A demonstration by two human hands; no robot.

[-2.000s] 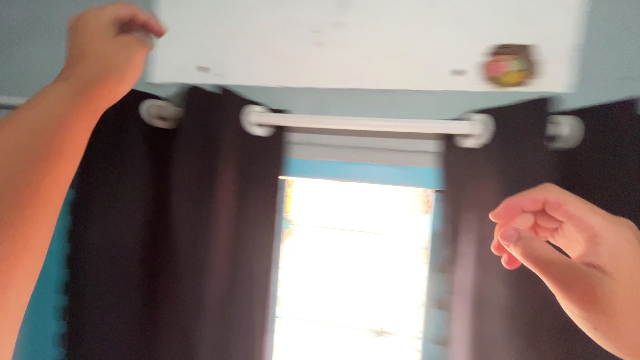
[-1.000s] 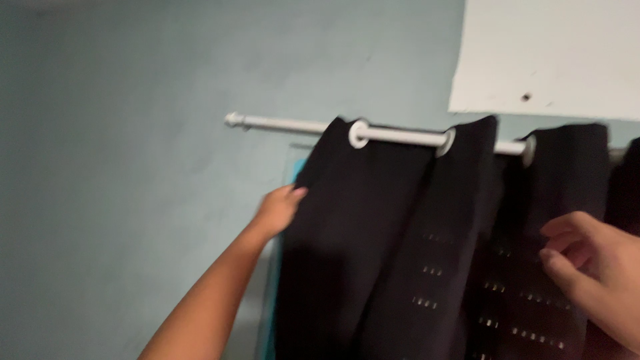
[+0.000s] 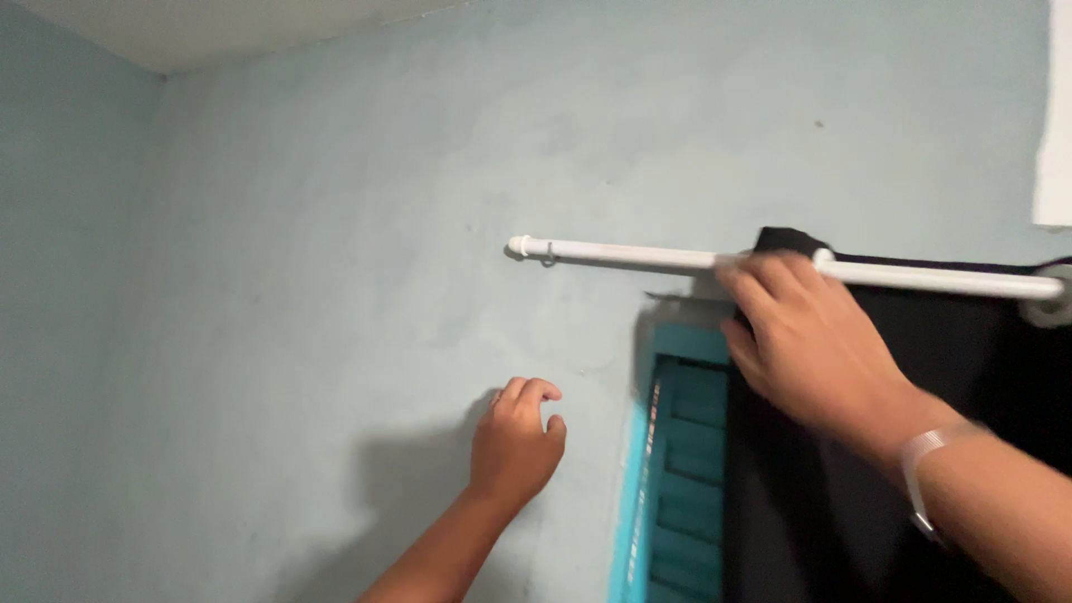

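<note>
A white curtain rod runs across the right half, its left end capped by a rounded finial. A black curtain with white rings hangs from it at the right. My right hand is at the curtain's upper left edge, over the rod; its fingers are bent and blurred, and whether they grip cloth or rod cannot be told. Below the rod's left end, my left hand is raised in front of the wall with curled fingers apart, holding nothing.
A turquoise louvred window frame shows left of the curtain. Behind is a pale blue wall, meeting the ceiling at the upper left. A white sheet or board is at the right edge. A small hook is by the rod's end.
The view has swung left. My left hand, at the curtain's left edge a second ago, is now away from it. My right hand has reached the curtain's top edge, which now sits farther from the rod's left end.
</note>
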